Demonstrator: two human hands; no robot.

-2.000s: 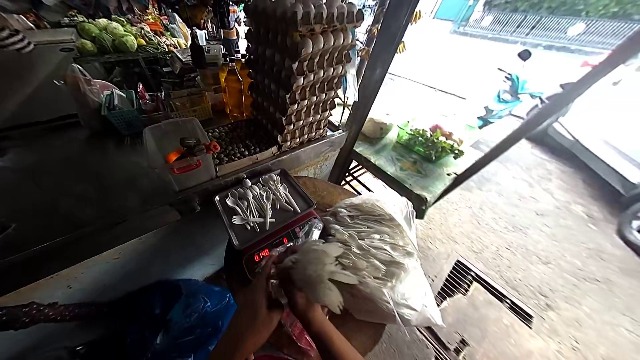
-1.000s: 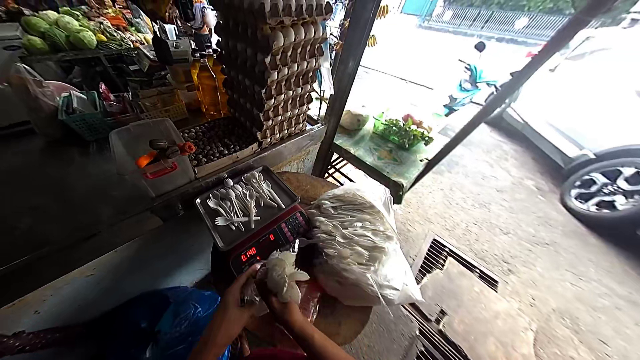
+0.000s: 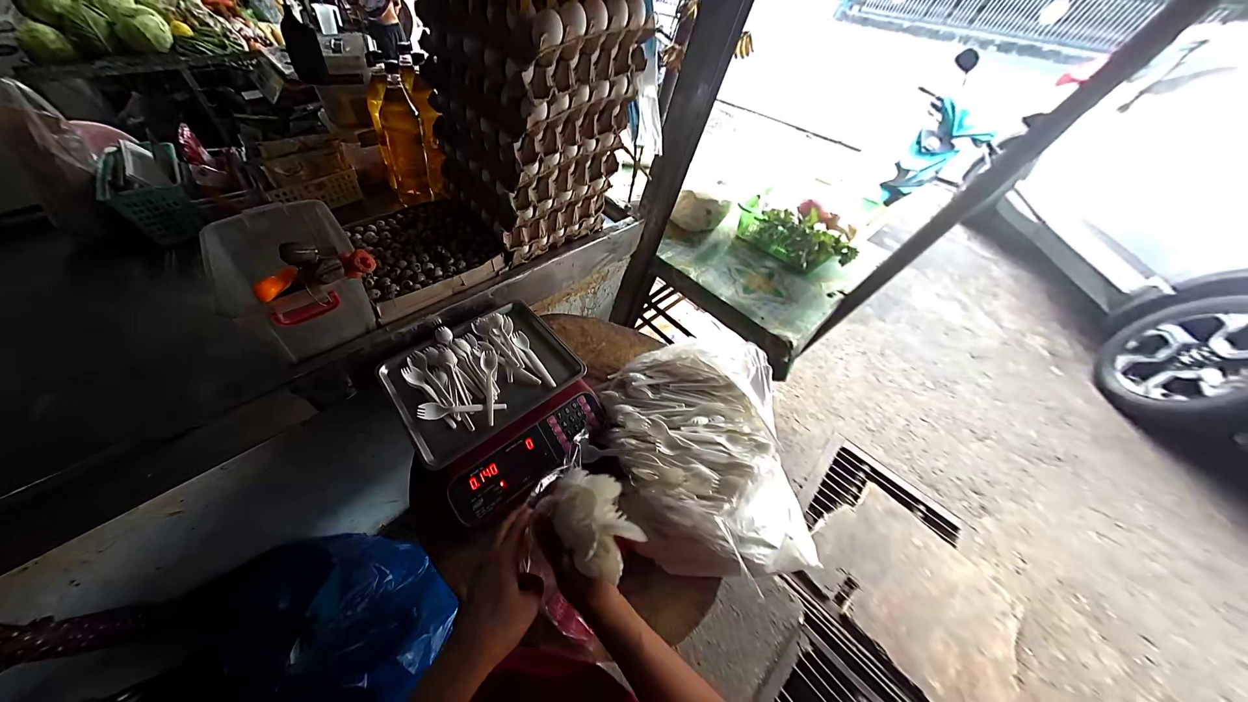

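My right hand (image 3: 575,565) is closed on a bunched whitish plastic bag (image 3: 590,522), in front of a red digital scale (image 3: 522,458). My left hand (image 3: 512,561) is beside it, its fingers against clear plastic at the bundle; how firmly it grips is hidden. On the scale's metal tray (image 3: 419,434) lie several white plastic spoons and forks (image 3: 487,366), and the red display is lit. To the right of the scale, touching its side, a large clear bag (image 3: 702,458) bulges with white plastic cutlery. Scale and bag rest on a round wooden surface (image 3: 673,595).
Stacked egg trays (image 3: 546,117), a box of small speckled eggs (image 3: 414,253) and a lidded clear plastic container (image 3: 292,234) stand on the counter behind. A blue plastic bag (image 3: 361,614) is at lower left. A metal post (image 3: 682,146) rises beyond the scale; floor grating (image 3: 877,487) is at right.
The whitish bundle has drawn in closer between my hands and stands more upright, beside the scale's front. The view has shifted to the right.
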